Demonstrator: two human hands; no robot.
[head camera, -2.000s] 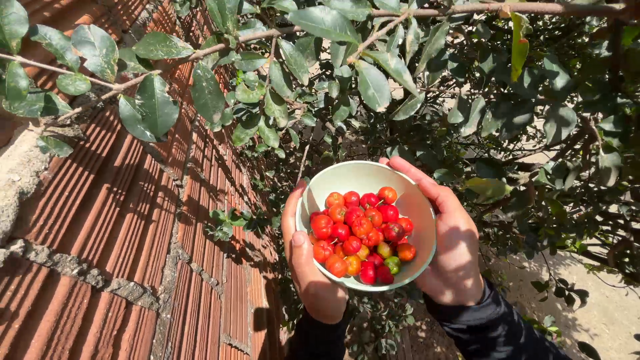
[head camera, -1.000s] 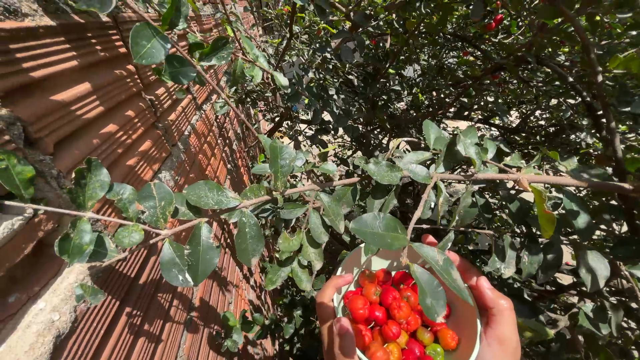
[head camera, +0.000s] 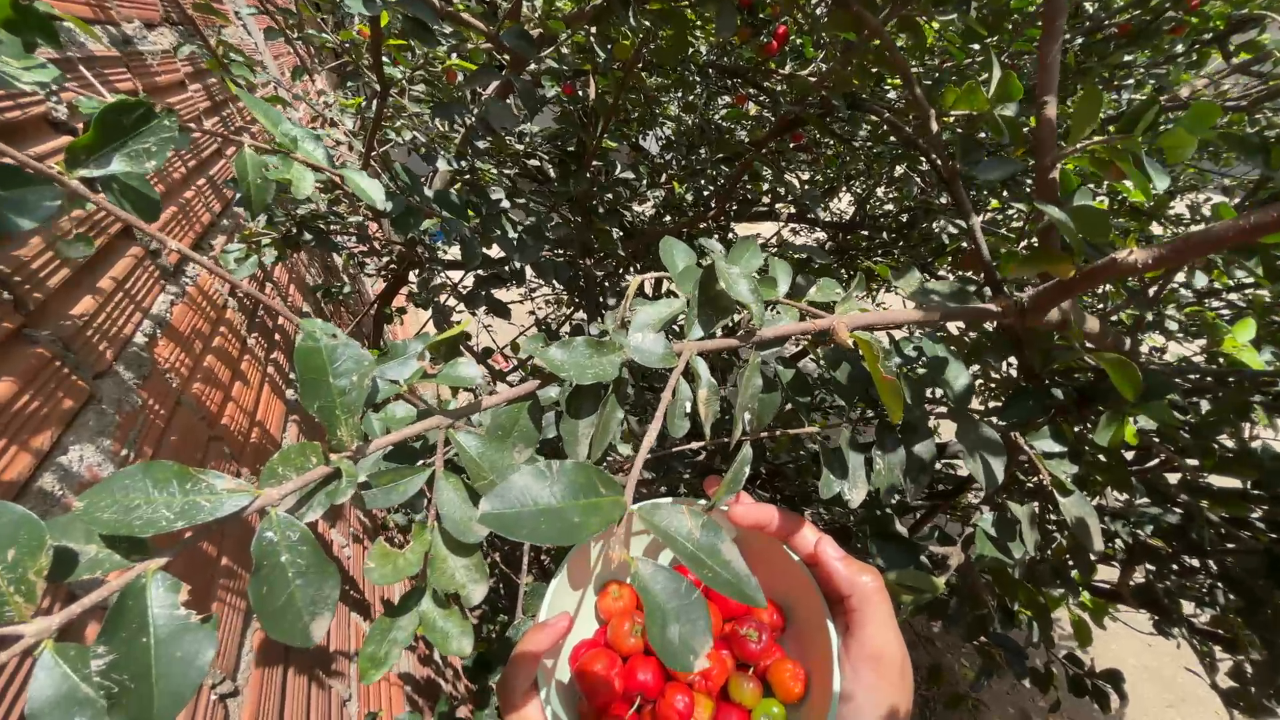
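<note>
A pale green bowl (head camera: 800, 590) at the bottom centre holds many small red, orange and a few green cherry-like fruits (head camera: 642, 677). My left hand (head camera: 530, 668) grips the bowl's left side, mostly below the frame. Around its right side wraps my right hand (head camera: 862, 610), fingers along the far rim. Leaves of a branch (head camera: 560, 503) hang in front of the bowl and hide part of the fruit. The bowl's lower part is out of view.
A leafy branch (head camera: 900, 318) crosses the view above the bowl. Ridged red brick wall (head camera: 190, 390) with mortar stands at the left. Dense bush fills the back and right, with red fruits (head camera: 776, 38) near the top. Pale ground (head camera: 1150, 660) shows at lower right.
The view has tilted up, so the bowl and both hands now sit lower in it. Leaves that were clear of the bowl two seconds ago now overlap it. Both hands still hold the bowl.
</note>
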